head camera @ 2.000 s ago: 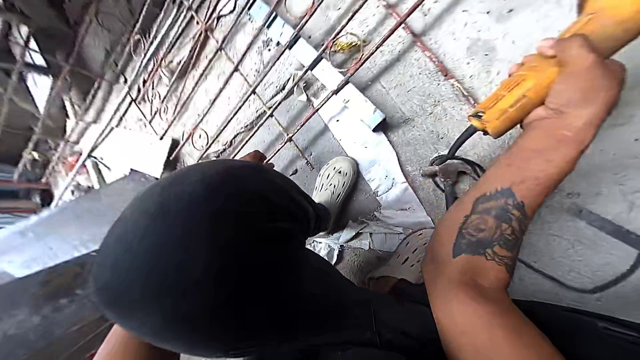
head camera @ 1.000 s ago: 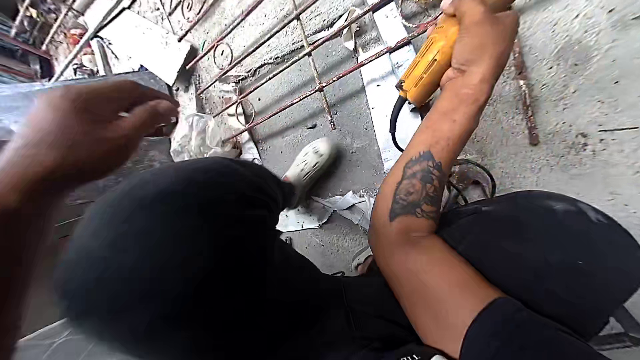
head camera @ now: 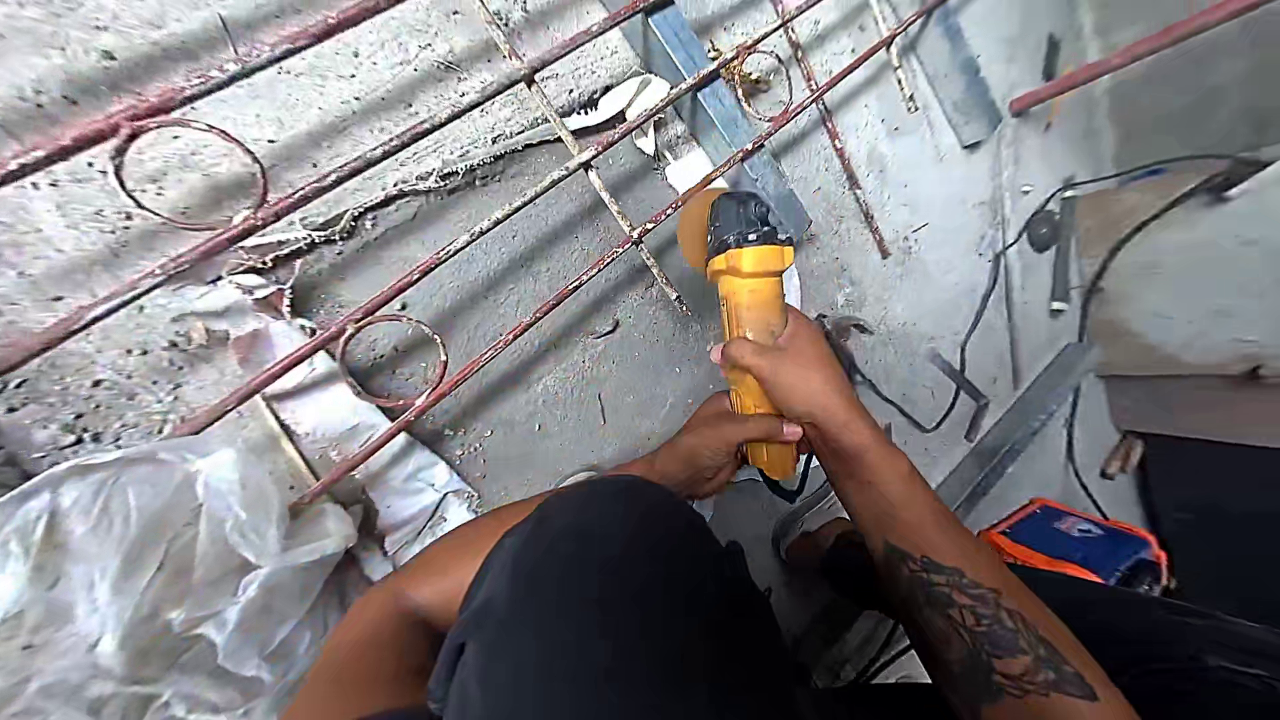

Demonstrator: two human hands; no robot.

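Note:
Both my hands hold a yellow angle grinder (head camera: 752, 300), its black head and round disc pointing away from me. Around the middle of its body is my right hand (head camera: 790, 375). My left hand (head camera: 705, 445) wraps the rear end, near the black cord. The disc (head camera: 694, 230) is close to the lowest bar of a rusty metal grille (head camera: 590, 272); whether they touch I cannot tell. The grille has long red and white flaking bars, short crossbars and welded rings (head camera: 392, 360).
Crumpled clear plastic sheeting (head camera: 170, 570) lies at lower left. Flat metal bars (head camera: 735, 120) rest on the concrete floor beyond the grinder. Black cord (head camera: 985, 300) winds across the right side, near an angled metal piece (head camera: 1020, 425) and a blue and orange box (head camera: 1075, 540).
My left hand, free in the air one second ago, is now on the grinder's rear end. The grinder now stands by the grille's lowest bar. The view has shifted a lot.

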